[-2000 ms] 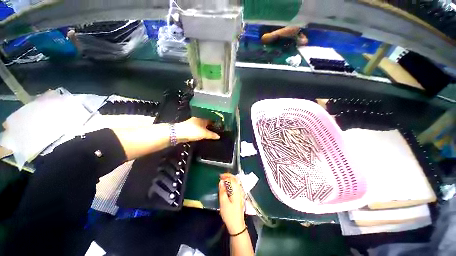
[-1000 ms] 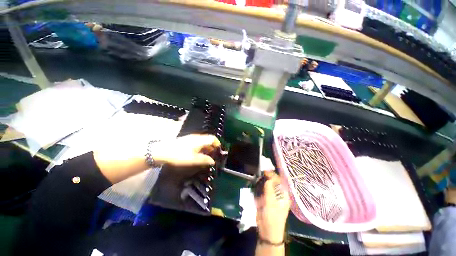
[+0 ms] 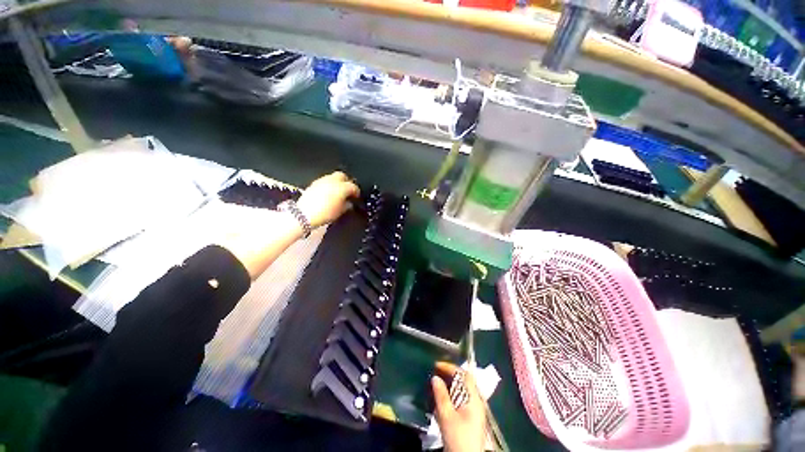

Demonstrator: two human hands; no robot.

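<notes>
A long black tray (image 3: 296,327) lies in front of me, with a slanted row of black parts (image 3: 349,340) with silver dots along its right side. My left hand (image 3: 331,201) is at the tray's far end, fingertips against dark parts; whether it grips one cannot be told. My right hand (image 3: 461,415), cut off by the bottom edge, holds several metal pins (image 3: 458,388) near the fixture. The press fixture (image 3: 437,306), a dark square with a pale rim, lies below the bench press (image 3: 494,185). A pink basket (image 3: 658,380) on the right holds many loose pins.
White sheets (image 3: 97,199) lie at far left, and a ribbed white sheet (image 3: 252,309) lies beside the tray. More white sheets (image 3: 719,371) are right of the basket. A shelf beam (image 3: 371,35) crosses overhead. White scraps (image 3: 485,315) lie by the fixture. A blurred person's arm shows at the right edge.
My left hand has moved from the middle of the tray's row to its far end. My right hand is lower in the picture. The view has shifted, showing more of the tray and press.
</notes>
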